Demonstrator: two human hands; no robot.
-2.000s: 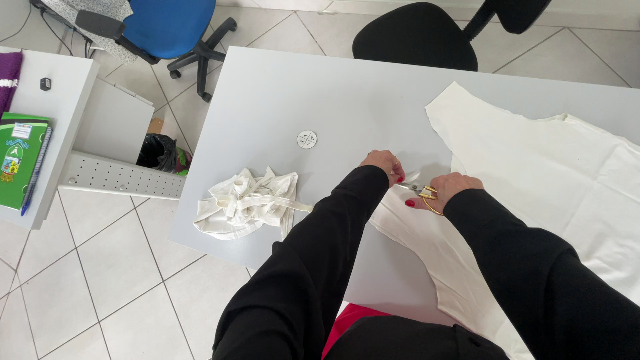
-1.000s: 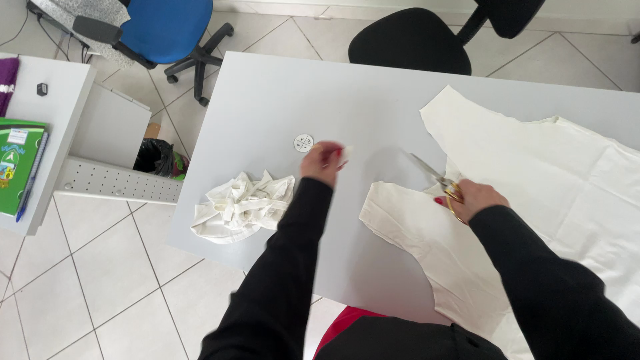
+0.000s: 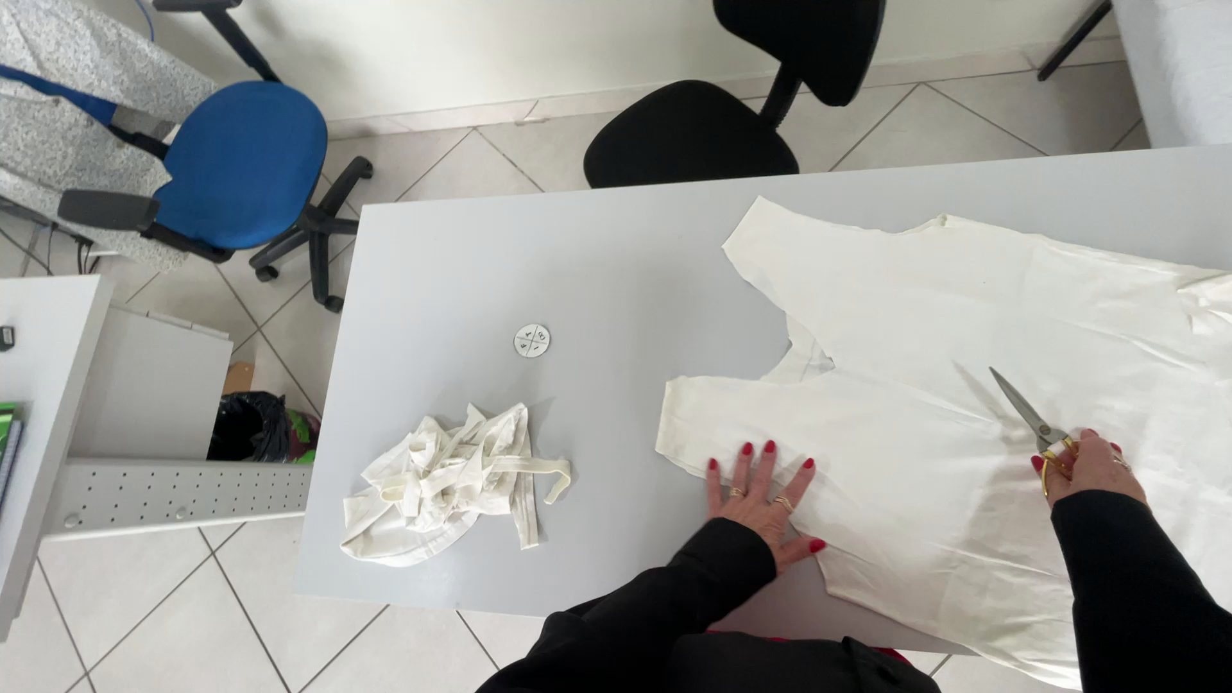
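Note:
A cream fabric garment (image 3: 924, 318) with shoulder and neckline shapes lies spread over the right half of the grey table (image 3: 626, 279). My left hand (image 3: 765, 510) rests flat on its lower left part, fingers spread, holding nothing. Over the garment, my right hand (image 3: 1092, 472) grips gold-handled scissors (image 3: 1022, 404), blades pointing up and left. A crumpled heap of cream fabric pieces and strips (image 3: 452, 481) sits at the table's left end. Above the heap lies a round white disc with markings (image 3: 532, 340).
Beyond the table stand a black chair (image 3: 688, 135) and a blue office chair (image 3: 245, 159). At the left are a white desk (image 3: 48, 356) and a bin with a black bag (image 3: 252, 423). Another pale surface (image 3: 1179, 77) shows at the top right.
My left hand, raised near the disc a second ago, is now down on the garment. My right hand has moved right over the garment with the scissors. The view has shifted.

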